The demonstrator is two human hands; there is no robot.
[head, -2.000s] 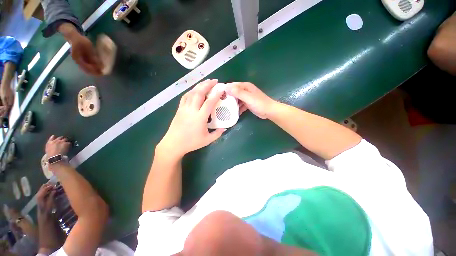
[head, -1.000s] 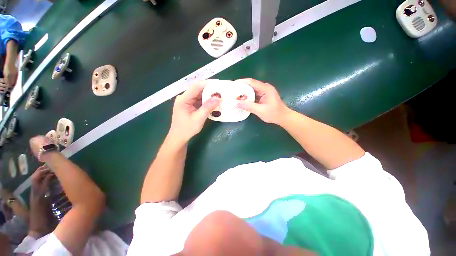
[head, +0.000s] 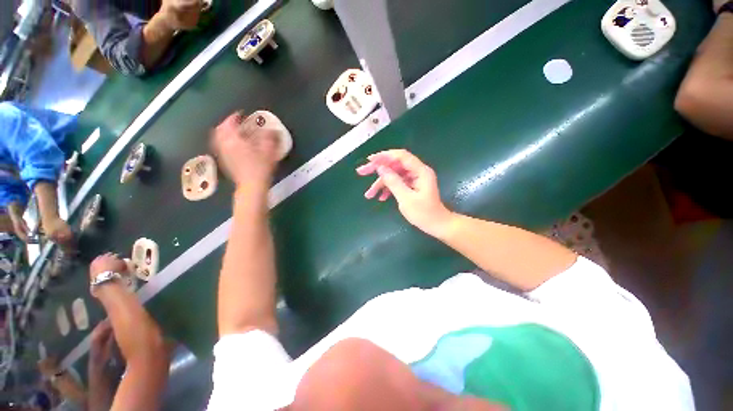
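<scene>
My left hand [head: 246,151] is blurred over the dark green belt and overlaps the left side of a cream plastic unit [head: 277,138]. Its fingers are too smeared to show whether they grip the unit. The unit's outer face with a round opening is partly visible. My right hand [head: 408,186] is empty above the near green surface [head: 498,152], with its fingers loosely curled and apart.
A pale rail [head: 321,164] and grey post [head: 371,56] divide belt and near surface. Cream units lie left [head: 198,177], by the post [head: 350,96] and far right [head: 639,28]. A white disc [head: 557,71] lies nearby. Other workers' arms reach in at both sides.
My hands have parted. The cream unit that both held is now over the belt at my left hand, which moved left and forward. My right hand has let go. The view has shifted.
</scene>
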